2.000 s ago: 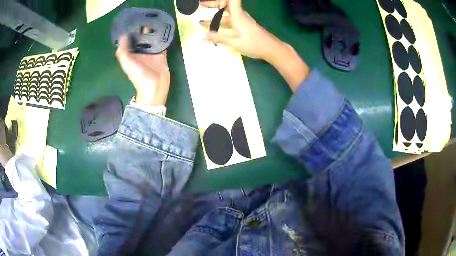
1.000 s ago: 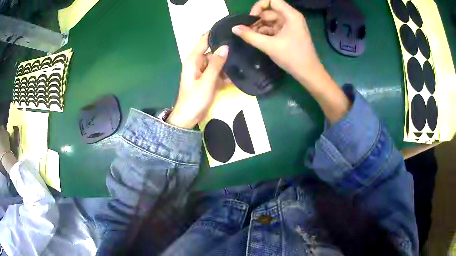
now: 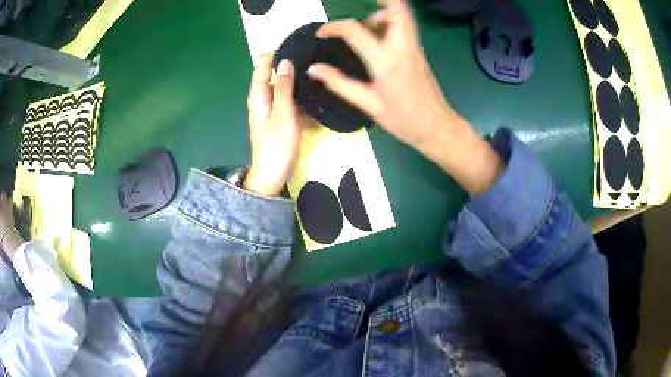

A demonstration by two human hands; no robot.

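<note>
A dark base plate point(image 3: 331, 99) is held over the upper part of a cream pad sheet point(image 3: 379, 193). My left hand point(image 3: 276, 125) grips its left edge with the thumb on its top face. My right hand point(image 3: 401, 81) lies on the plate from the right, fingers spread over its dark surface. A black pad cannot be told apart from the plate's surface. The pad sheet shows a black oval pad point(image 3: 320, 212) and a half-oval piece point(image 3: 354, 200) at its near end. Another black pad shows at its far end.
A grey base plate point(image 3: 147, 184) lies at left, and another point(image 3: 504, 44) at upper right beside darker ones. Spare pad sheets point(image 3: 651, 110) lie at right. A sheet of black arcs point(image 3: 60, 129) lies at left, near another person's white sleeve point(image 3: 44, 287).
The plate came from the left to above the sheet, then moved slightly left. My right hand, which held a small black piece, now spreads its fingers on the plate.
</note>
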